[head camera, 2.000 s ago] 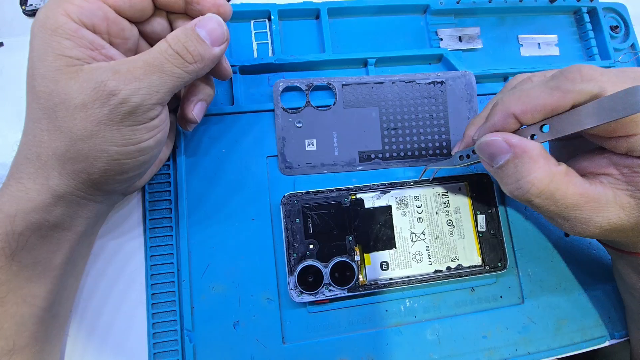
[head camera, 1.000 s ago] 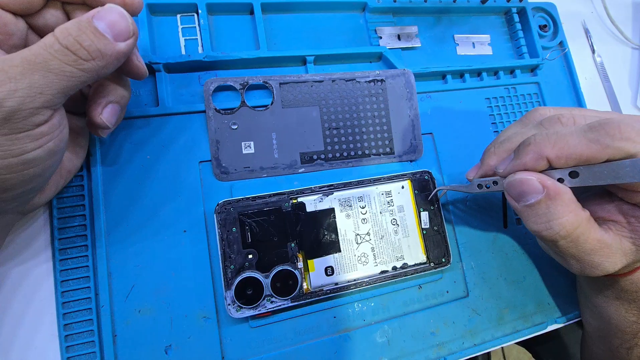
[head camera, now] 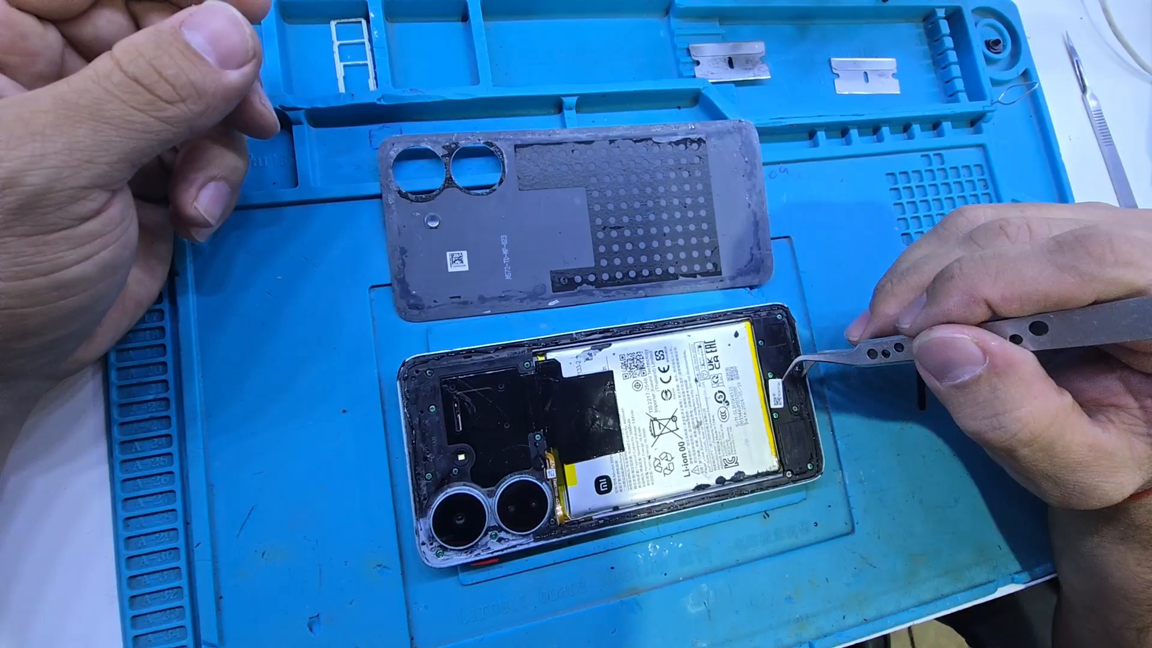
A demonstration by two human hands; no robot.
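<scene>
My right hand grips curved metal tweezers; their bent tips are over the right end of an opened smartphone, beside a small white sticker. The phone lies back side up, showing its silver battery, black tape over part of it, and two round camera rings at lower left. Behind it rests the detached grey back cover, inner face up, with residue along its edges. My left hand hovers at upper left with curled fingers; no object shows in it, though its inner fingers are partly hidden.
The blue silicone repair mat has raised compartments at its far side, holding a SIM tray and two razor blades. A scalpel lies on the white table to the right, near a cable.
The tweezers' tips have moved from the battery's upper edge to the phone's right end. The camera view has shifted. Phone and back cover stay in place on the mat.
</scene>
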